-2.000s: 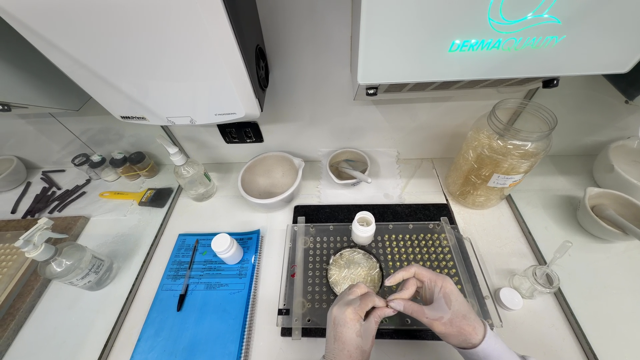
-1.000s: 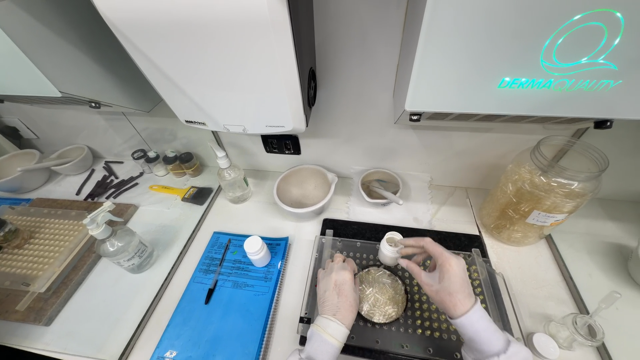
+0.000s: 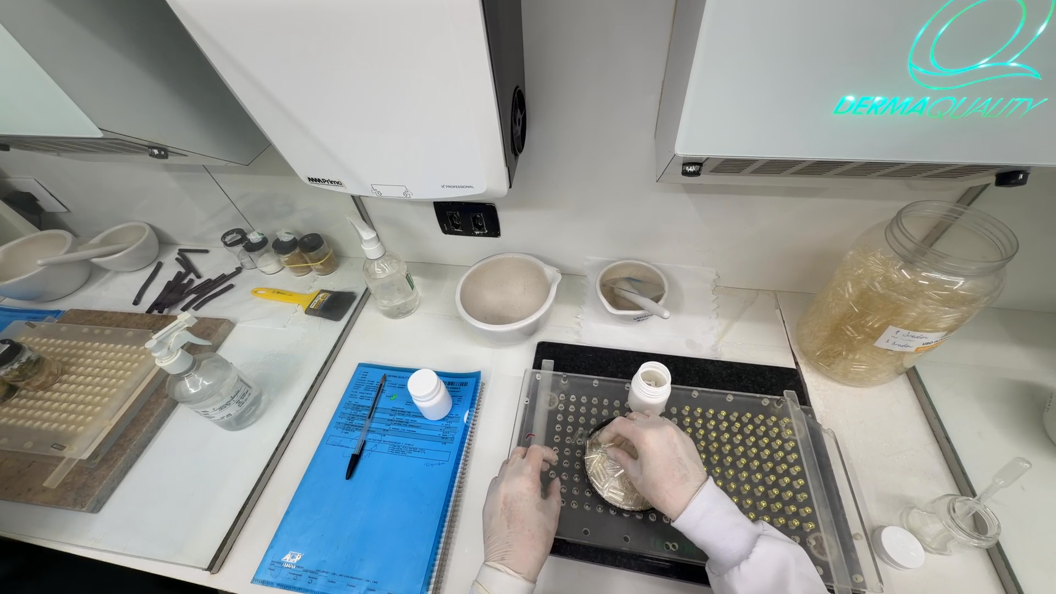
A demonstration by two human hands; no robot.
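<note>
My gloved right hand reaches into a round dish of clear capsule parts, its fingertips among them; whether they pinch one cannot be told. The dish sits on a clear capsule-filling board, whose right holes hold rows of yellowish filled capsules. Just behind my right hand, an uncapped white bottle stands on the board. My gloved left hand rests at the board's left edge, fingers curled, with nothing visible in it.
Left of the board lie a blue spiral notebook, a pen and a capped white bottle. Mortars stand behind. A large capsule jar, a small glass jar and a white cap are at the right.
My right hand has moved from the open bottle's mouth down to the dish. My hands were together in front of the dish two seconds ago; now they are apart.
</note>
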